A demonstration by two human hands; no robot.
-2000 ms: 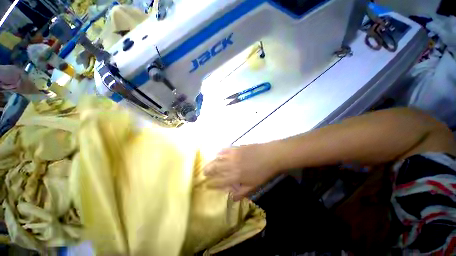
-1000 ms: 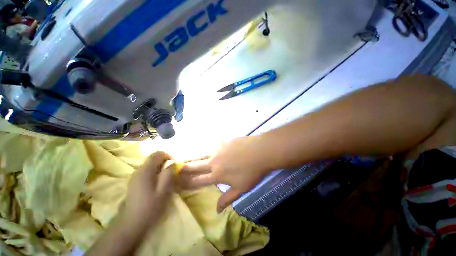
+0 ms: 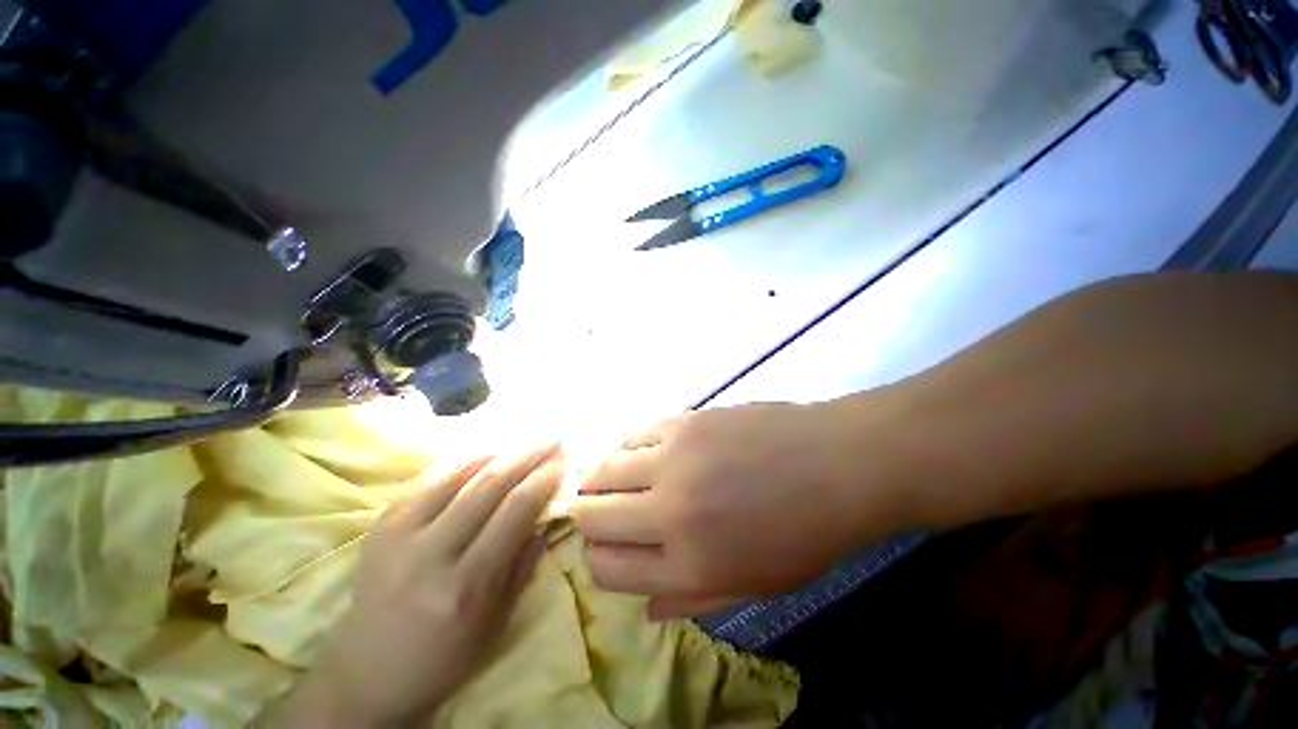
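Yellow fabric (image 3: 285,534) lies crumpled left of and below the sewing machine head, with a gathered edge at its lower right. My left hand (image 3: 456,570) lies on the fabric, fingers stretched towards the bright glare under the head. My right hand (image 3: 712,506) is beside it, fingertips curled on the fabric edge and nearly touching my left fingers. The sewing machine (image 3: 356,157) fills the upper left, its round tension assembly (image 3: 427,349) just above my left fingers. The needle and presser foot are lost in lamp glare.
Blue thread snips (image 3: 755,192) lie on the white machine bed behind my right hand. Dark-handled scissors (image 3: 1250,46) are at the far right corner. Yellow scraps (image 3: 780,40) lie behind the snips. A ruler strip (image 3: 811,587) runs along the front edge below my right wrist.
The view has moved closer to the machine head. My left hand, out of sight at first, now lies flatter on the fabric. Both hands have come together near the glare.
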